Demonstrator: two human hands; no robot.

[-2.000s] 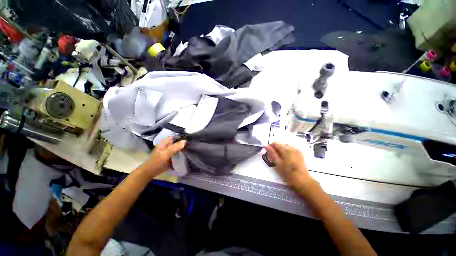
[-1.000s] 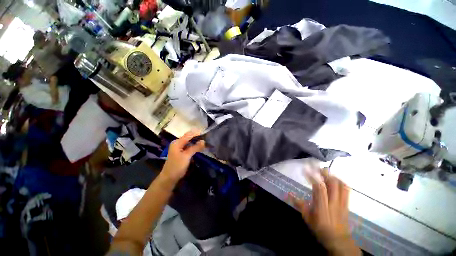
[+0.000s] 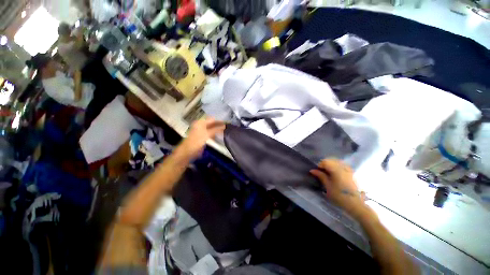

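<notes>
The garment's pale grey inner side (image 3: 293,88) lies in folds on the white table, left of the sewing machine. Its dark charcoal shell fabric (image 3: 268,158) hangs over the front edge, stretched between my hands. My left hand (image 3: 203,135) pinches the left end of the dark edge. My right hand (image 3: 337,180) pinches the dark edge further right. A pale rectangular patch (image 3: 302,127) lies above the dark cloth. The machine head (image 3: 448,145) is blurred at the right; its needle cannot be made out.
An older cream-yellow machine (image 3: 180,67) stands at the left, with scraps behind it. Dark grey cloth (image 3: 370,62) lies behind the garment on navy cloth (image 3: 430,37). Pale and dark cloth (image 3: 185,236) is low near my lap. A blurred person (image 3: 67,70) is at the far left.
The view has turned left since the first frame. My right hand, free and blurred one second ago, now holds the dark edge. The dark cloth is drawn out between both hands, away from the machine.
</notes>
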